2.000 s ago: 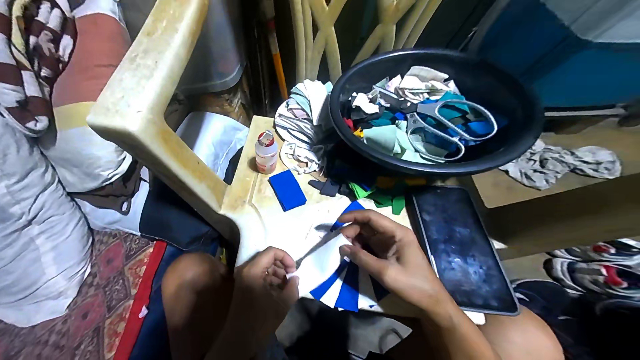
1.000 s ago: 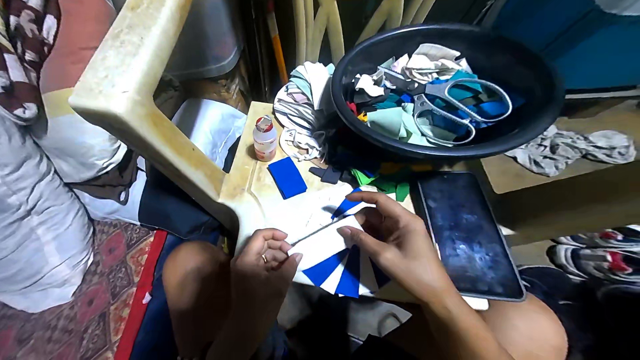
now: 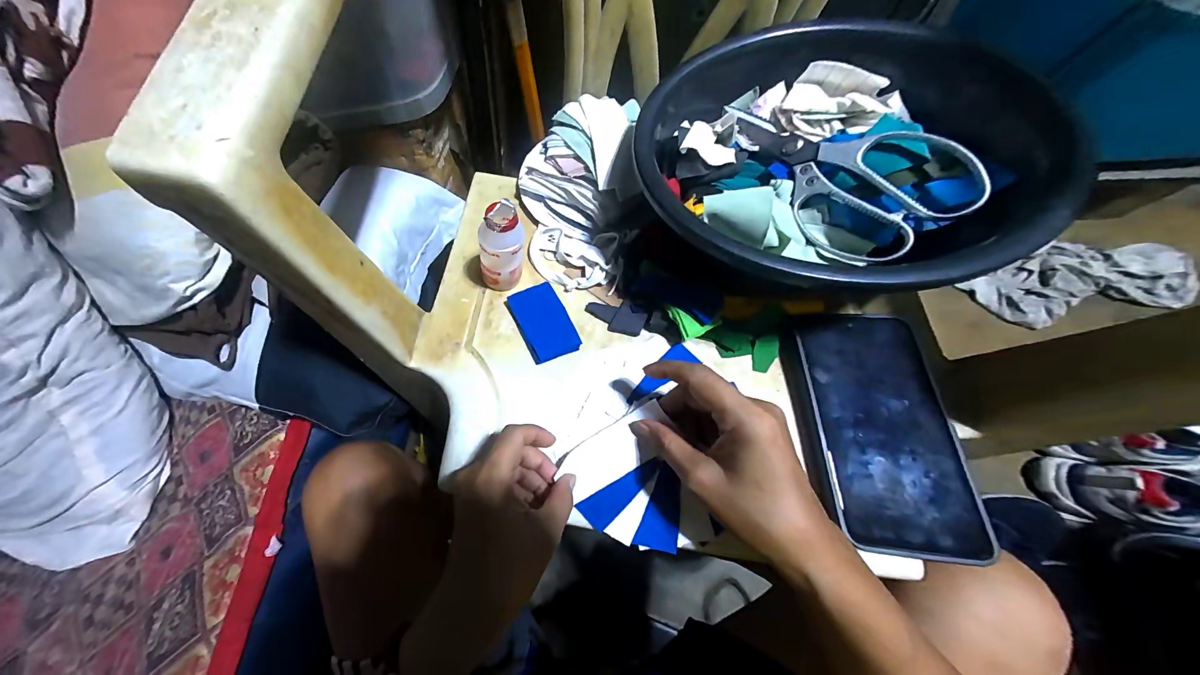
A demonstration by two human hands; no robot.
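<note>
My left hand (image 3: 520,478) and my right hand (image 3: 727,441) face each other above the seat of a plastic chair. Between them, white fabric strips and blue fabric strips (image 3: 619,497) fan out. The fingertips of both hands pinch opposite ends of a thin white edge or strip; whether it is fabric or thread cannot be told. A folded blue cloth piece (image 3: 544,322) lies just beyond, beside a small plastic bottle (image 3: 502,246) with a red top. To the right of my right hand lies a tablet (image 3: 895,436) with a dark screen.
A black basin (image 3: 867,272) holds fabric scraps and grey-handled scissors (image 3: 891,197). Green cloth pieces (image 3: 741,337) and a round bundle of striped strips (image 3: 567,192) lie near it. The chair's armrest (image 3: 281,187) rises at left. A grey rag (image 3: 1078,281) and shoes (image 3: 1116,483) are at right.
My hands keep facing each other over the fanned strips, with only small finger movements. The view has shifted slightly.
</note>
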